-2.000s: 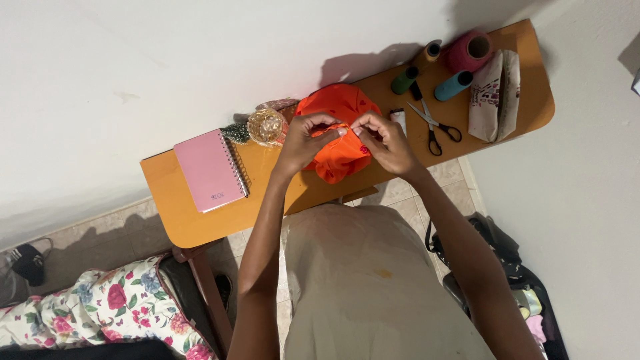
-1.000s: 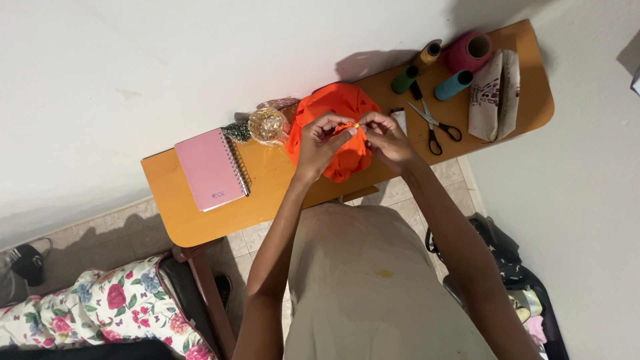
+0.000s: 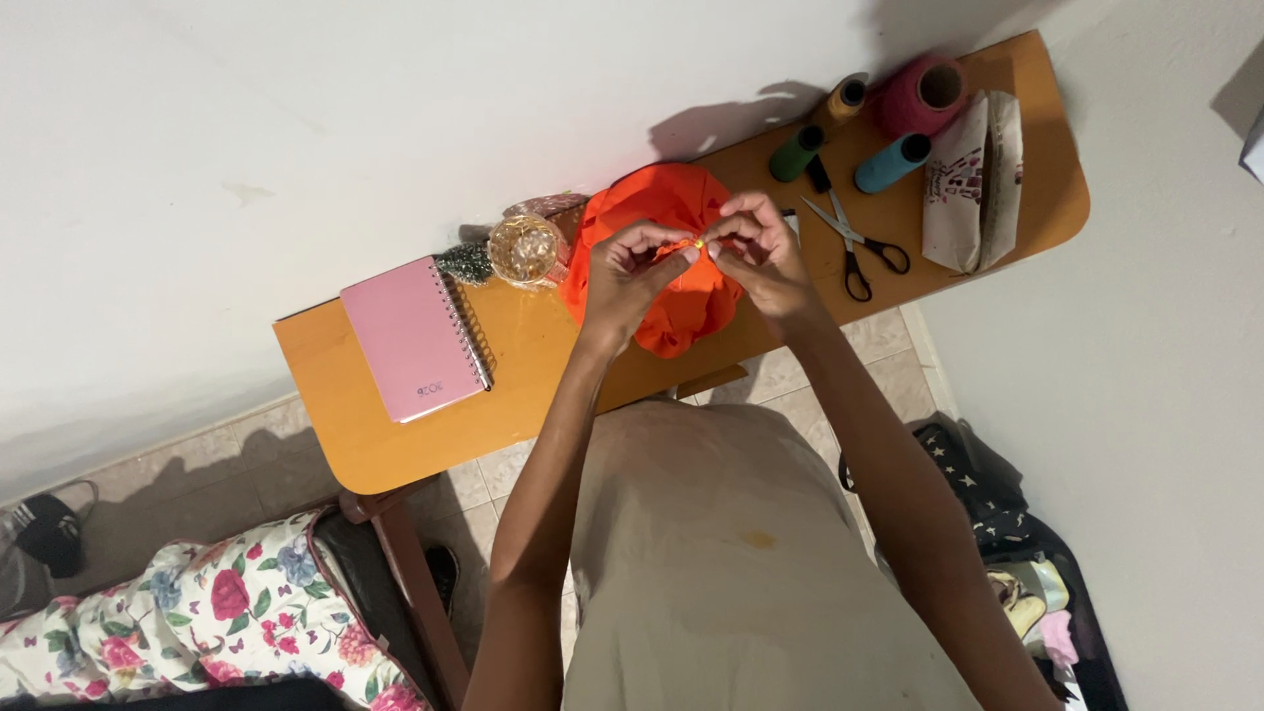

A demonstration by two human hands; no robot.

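A bundle of orange fabric (image 3: 681,306) lies on the narrow wooden table. Above it, my left hand (image 3: 632,276) pinches a gathered bit of the orange fabric between thumb and fingers. My right hand (image 3: 765,257) meets it from the other side, its thumb and index finger closed on a small yellow piece (image 3: 699,244) at the tip of that bit; whether this is thread or a bead I cannot tell. Black-handled scissors (image 3: 851,237) lie partly spread to the right of my right hand, beside a small white item (image 3: 791,225) mostly hidden by that hand.
Green (image 3: 796,153), yellow (image 3: 844,99), blue (image 3: 892,163) and large pink (image 3: 920,96) thread spools stand near a fabric pouch (image 3: 973,188). Left are a glittery cup (image 3: 528,252), a small decorative tree (image 3: 464,264) and a pink spiral notebook (image 3: 415,341). The wall borders the wooden table (image 3: 434,439).
The fingers of my right hand have lifted and spread a little, while both hands stay together over the orange fabric. The yellow piece shows between the fingertips, as it did one second ago.
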